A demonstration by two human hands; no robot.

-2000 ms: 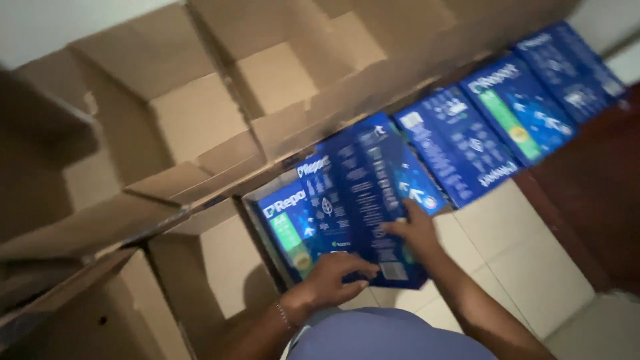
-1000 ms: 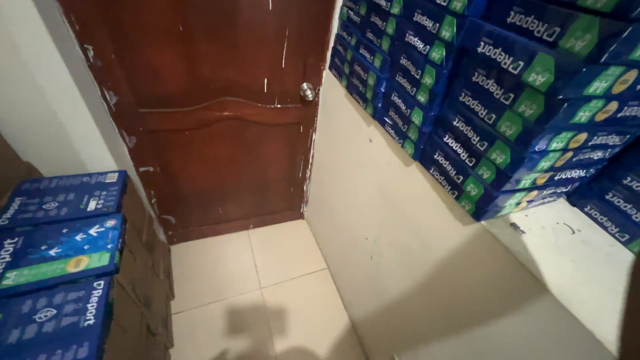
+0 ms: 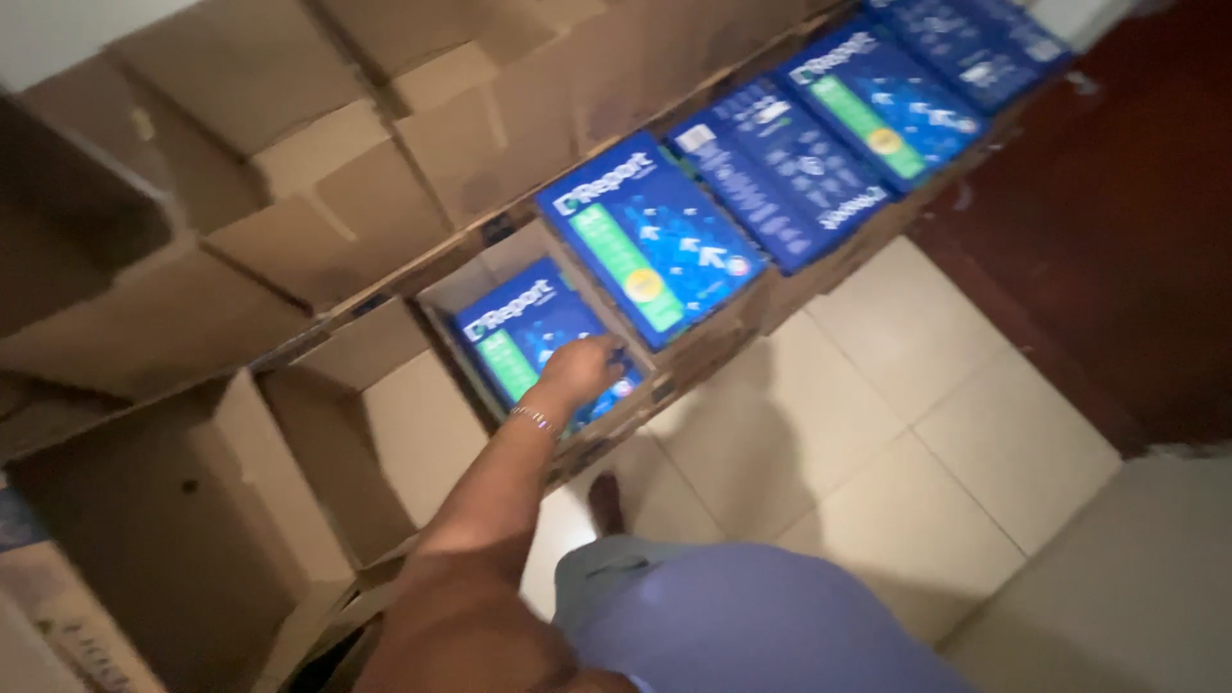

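Note:
My left hand (image 3: 582,371), with a bracelet at the wrist, reaches into a cardboard box and lies over a blue Report paper pack (image 3: 510,322) inside. Its fingers are bent near the pack's right side; blur hides whether they grip it. Beside that box, up and to the right, another blue pack (image 3: 654,241) lies face up with a green stripe. Farther along the row lie a pack with its printed back up (image 3: 784,173), a face-up pack (image 3: 881,101) and a darker blue pack (image 3: 972,48). My right hand is out of view.
Open cardboard boxes (image 3: 327,212) line the back, and others (image 3: 404,423) stand left of the packs. Tiled floor (image 3: 905,385) lies below the row. A dark red door (image 3: 1097,241) is at the right, and a foot (image 3: 605,500) shows under the boxes.
Two seconds ago both hands held a blue pack over the box; now only my left hand shows, on the pack inside. The view swung to the door and stacked packs, then back.

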